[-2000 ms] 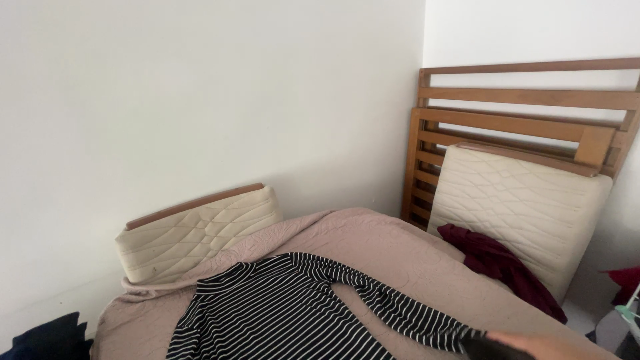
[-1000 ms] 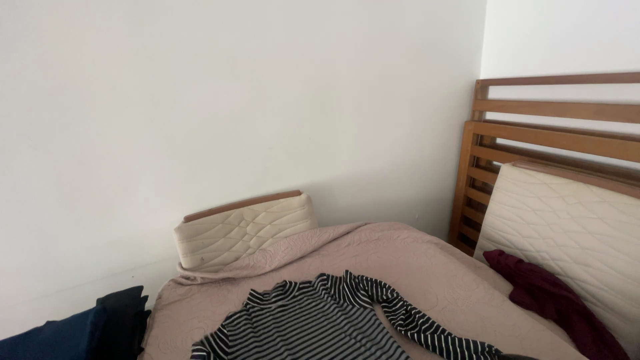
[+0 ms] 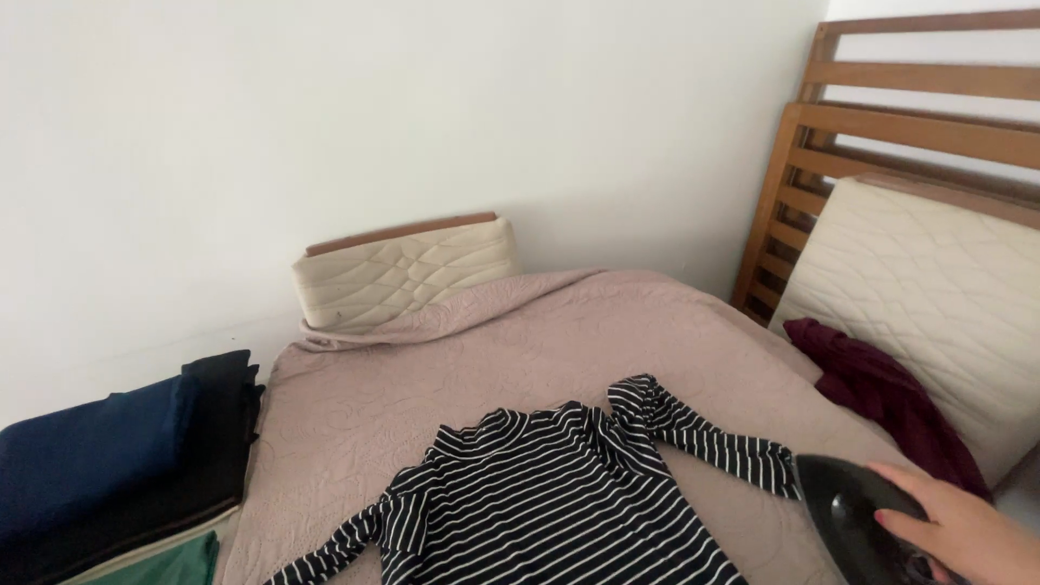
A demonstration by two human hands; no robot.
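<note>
A black and white striped long-sleeved top (image 3: 536,496) with a high collar lies spread on a pink quilted cover (image 3: 366,390). One sleeve reaches toward the lower left, the other toward the right. At the lower right, my right hand (image 3: 942,520) is closed around a dark clothes iron (image 3: 853,512), whose edge is at the cuff of the right-hand sleeve. The iron's lower part is cut off by the frame. My left hand is outside the view.
Folded dark blue (image 3: 97,447) and black (image 3: 219,439) clothes lie at left, with a green cloth (image 3: 162,565) below. A maroon garment (image 3: 886,390) drapes by a cream quilted pad (image 3: 926,284). Wooden slatted frames (image 3: 918,122) lean behind; another cream pad (image 3: 406,272) stands against the wall.
One second ago my right hand was out of view; now it shows with the iron at the sleeve's cuff. The sleeve's shoulder part is bunched up higher. The view has shifted.
</note>
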